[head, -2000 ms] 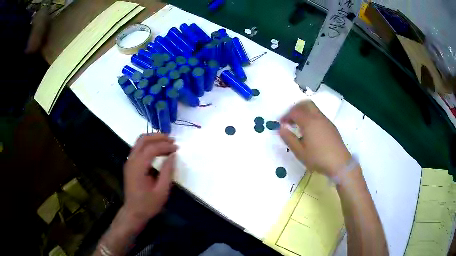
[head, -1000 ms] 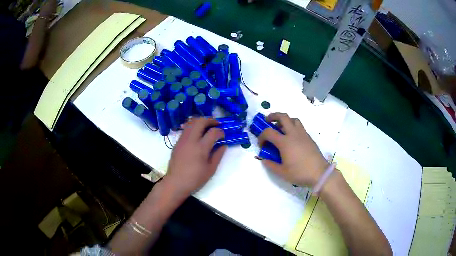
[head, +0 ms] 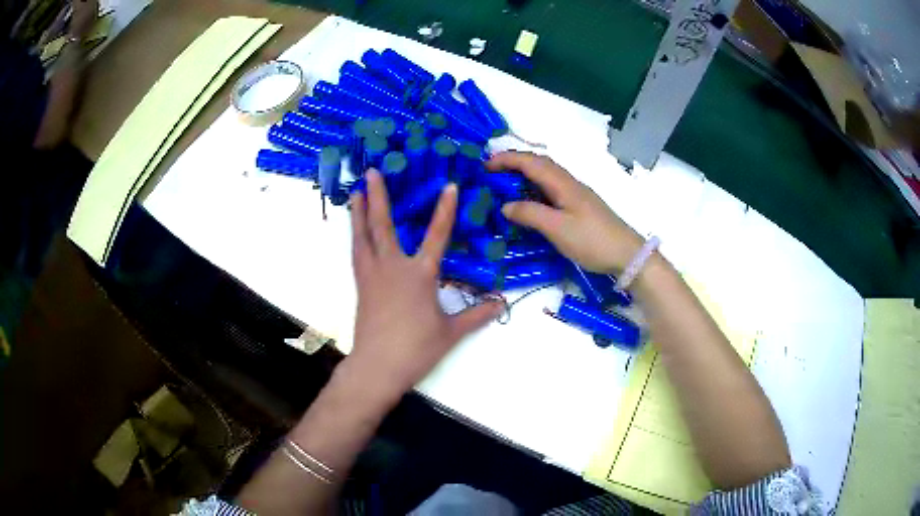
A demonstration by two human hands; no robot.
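Observation:
A heap of blue battery cells (head: 348,106) with dark green insulating discs (head: 394,163) on their ends lies on the white work board (head: 565,433). My left hand (head: 404,282) has its fingers spread against the near side of the heap. My right hand (head: 575,217) is curved over the right side of the heap, its fingertips among the cells; whether it grips one is hidden. A loose blue cell (head: 600,323) lies on its side below my right hand, a dark disc beside it. Thin lead wires show near my left thumb.
A tape roll (head: 268,91) and long pale yellow sheets (head: 166,131) lie at the left. A yellow insulating sheet (head: 646,438) lies under my right forearm, more sheets (head: 893,403) at the far right. A grey post (head: 671,86) stands before the green belt (head: 575,60). Another person's arm shows at top left.
My left hand has opened and spread against the heap. My right hand has moved up and left onto it. The cells have shifted right, and one now lies apart at the lower right.

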